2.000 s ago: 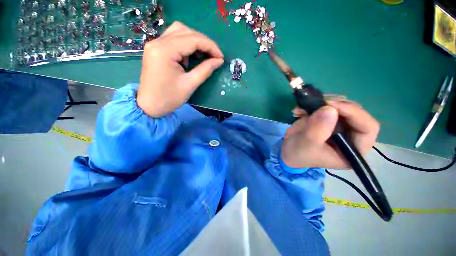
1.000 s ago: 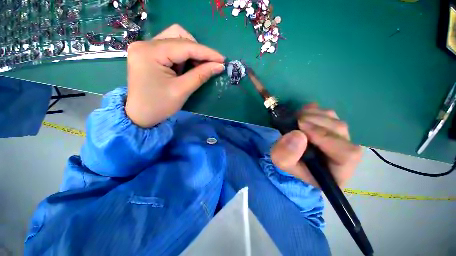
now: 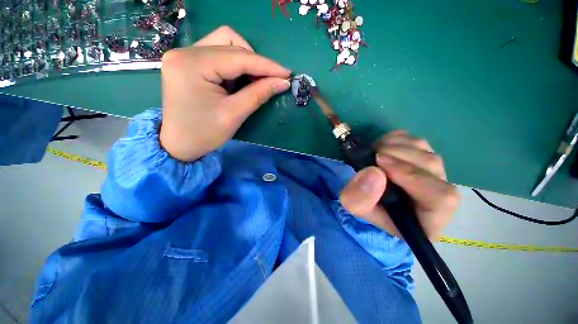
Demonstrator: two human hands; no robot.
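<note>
A small dark circuit board (image 3: pixel 302 93) lies on a coin-sized white pad (image 3: pixel 308 80) on the green mat. My left hand (image 3: pixel 222 88) pinches something tiny between thumb and forefinger at the board's left edge; it is mostly hidden, possibly a small round leaded part. My right hand (image 3: pixel 402 183) is closed around the black handle of a soldering iron (image 3: pixel 412 234). The iron's brownish barrel points up and left, and its tip is at the board's right side. Whether the tip touches a joint is too small to tell.
A clear blister tray (image 3: pixel 76 31) with boards stands at upper left. A loose pile of small white discs with red leads (image 3: pixel 345 38) lies beyond the board. Tweezers (image 3: pixel 556 158) lie at the right edge. A dark-framed holder (image 3: pixel 570 38) is cut off at upper right. A black cord hangs lower right.
The iron has moved left and down from beside the disc pile to the board's right side. My left fingers have come to the board's edge. The view has shifted slightly.
</note>
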